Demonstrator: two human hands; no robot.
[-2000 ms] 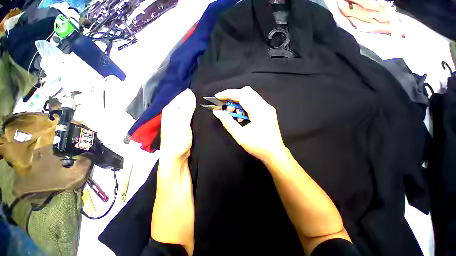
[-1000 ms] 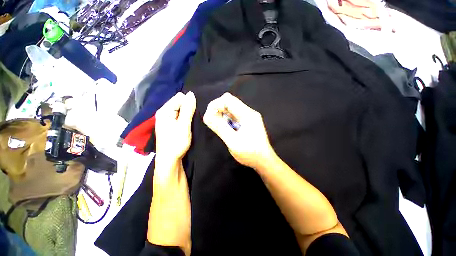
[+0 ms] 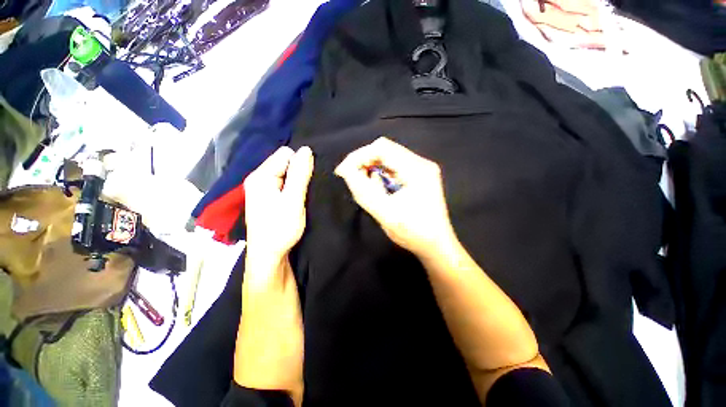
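Note:
A black jacket (image 3: 509,230) lies spread over the table in front of me, with a dark hanger hook (image 3: 431,67) on it near the top. My left hand (image 3: 276,199) is closed at the jacket's left edge and pinches the black cloth there. My right hand (image 3: 398,195) is closed around small blue thread snips (image 3: 388,180), just right of my left hand and over the jacket. The snips' blades are hidden in the fingers. The two hands are apart.
Navy and red cloth (image 3: 275,111) lies beneath the jacket at the left. A brown bag (image 3: 60,270) and a black device (image 3: 119,230) with a looped cable are at the left. A blue bottle (image 3: 139,91) is at the upper left. Black garments (image 3: 700,238) lie at the right.
Two seconds ago the snips' blades showed open toward my left hand; now they are hidden in my right hand. My right hand has since moved slightly up and right. My left hand stays at the edge.

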